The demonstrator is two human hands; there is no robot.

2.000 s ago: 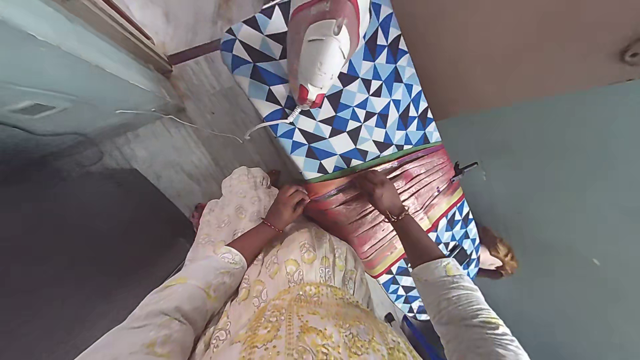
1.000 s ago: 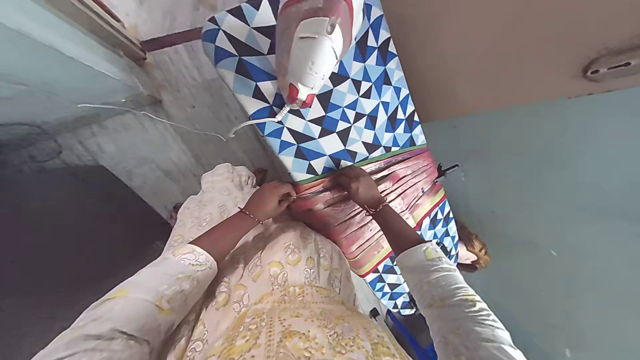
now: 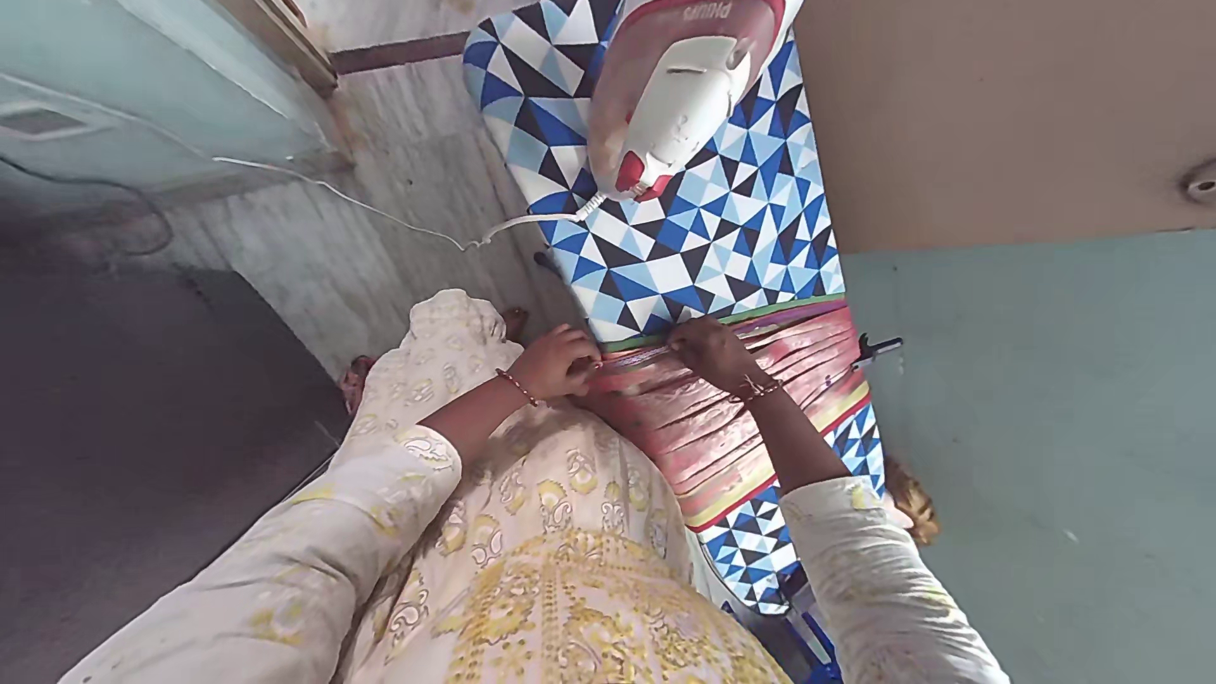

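Observation:
A pleated cloth [image 3: 722,427], pink and red with green and yellow borders, lies across an ironing board [image 3: 722,228] with a blue, white and black triangle pattern. My left hand [image 3: 560,361] is at the cloth's left upper corner, fingers bent on its edge. Farther right along the same upper border, my right hand [image 3: 712,353] pinches the folded cloth. A black clip [image 3: 879,350] sits at the cloth's right edge. Beyond my hands, a white and red Philips steam iron [image 3: 679,104] rests on the board, its heel towards me.
The iron's white cord [image 3: 380,211] trails left off the board over the marble floor. A dark flat surface [image 3: 142,427] is at the left. A wall [image 3: 1045,399] runs along the right. Brown hair [image 3: 912,499] shows beside the board's right edge, the rest hidden.
Both hands stay at the cloth's upper border. My left fingers, earlier closed at its left corner, look more spread now. The iron has not plainly moved on the board.

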